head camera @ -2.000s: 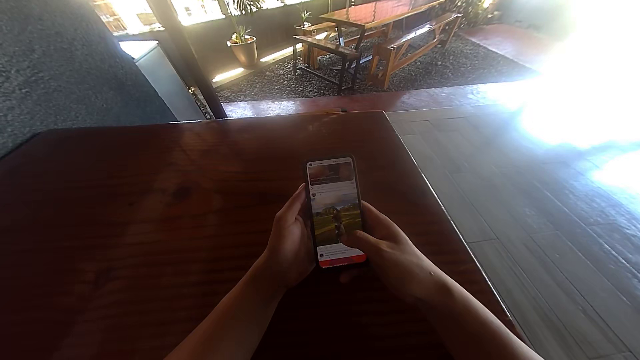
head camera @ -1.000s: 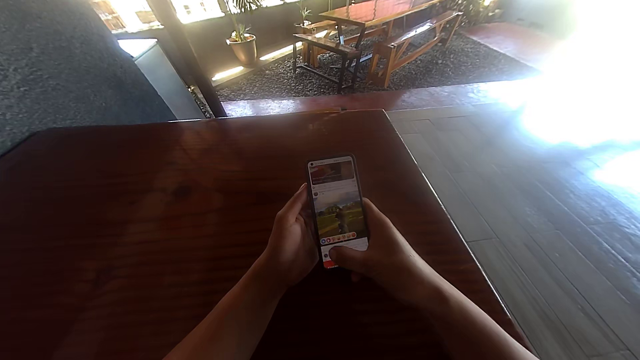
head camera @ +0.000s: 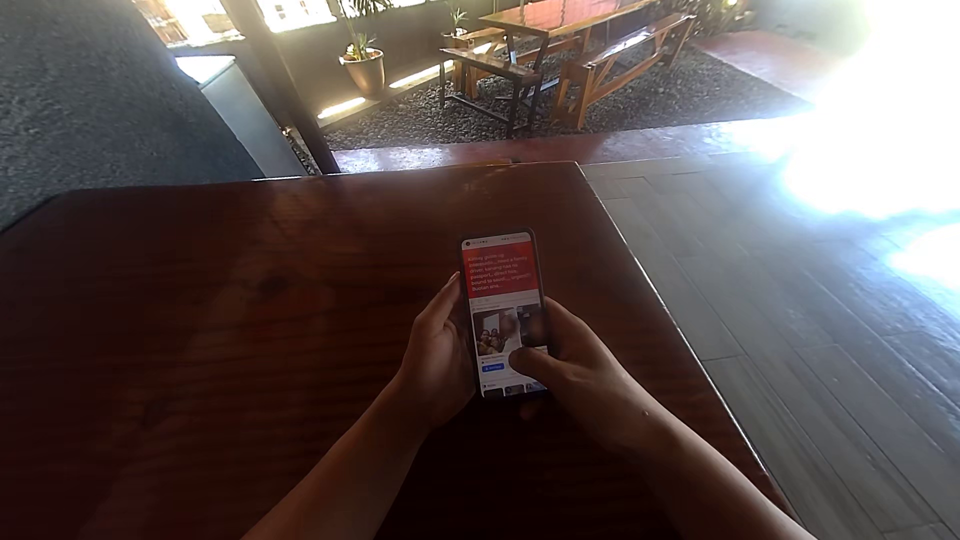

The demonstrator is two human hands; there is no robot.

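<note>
A smartphone (head camera: 501, 330) in a dark case is held upright between my two hands over a dark, glossy wooden table (head camera: 225, 315). Its lit screen shows a red block with writing above several small pictures. My left hand (head camera: 439, 360) grips the phone's left side, the thumb along the edge and the other fingers hidden behind. From the right side my right hand (head camera: 581, 364) holds it too, with the thumb over the lower right part of the screen; its other fingers are mostly out of sight beneath.
Beyond the table, a wooden picnic table (head camera: 555, 19) and benches (head camera: 622, 60) stand on gravel. A potted plant (head camera: 366, 71) is near the wall. A rough grey surface (head camera: 97, 105) rises at the left; a plank-patterned floor (head camera: 750, 285) lies at the right, under strong glare.
The screen content has changed from a landscape picture to a red block and smaller pictures. My right thumb has moved up from the screen's bottom. Both hands keep hold of the phone.
</note>
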